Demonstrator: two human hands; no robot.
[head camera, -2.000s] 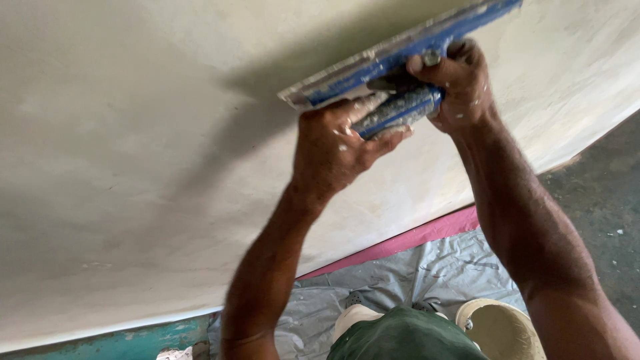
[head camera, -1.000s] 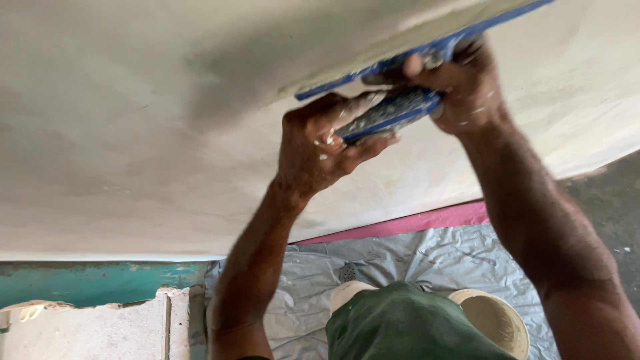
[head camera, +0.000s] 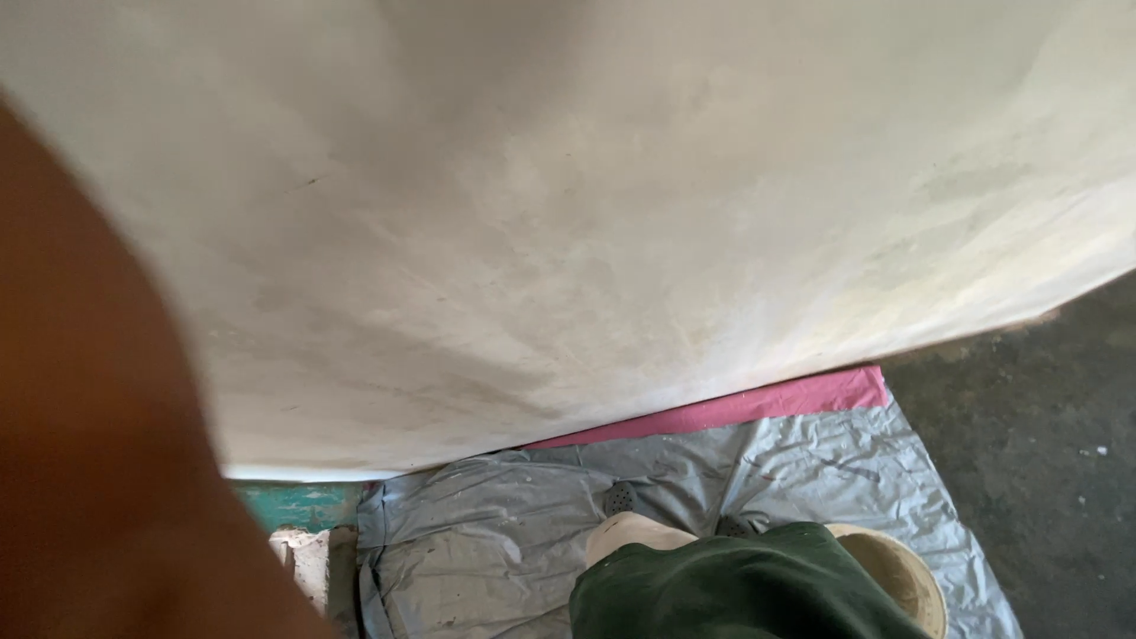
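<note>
Neither my left hand nor my right hand shows in the head view. A blurred bare arm fills the left edge, close to the camera, with its hand out of frame. The wall spans most of the picture, coated in a pale, patchy skim of plaster or filler. Soft shadows fall across its upper middle and lower left. The wide blue-edged blade tool is out of sight. At the bottom, beside my dark green garment, a round bucket is partly hidden.
A wrinkled grey plastic sheet covers the floor under my feet, with a pink strip along the wall's foot. Dark concrete floor lies at the right. At the lower left are a teal painted surface and a broken whitish edge.
Both hands and the blue-edged blade tool, seen against the wall before, have left the view. One arm now looms large at the left edge.
</note>
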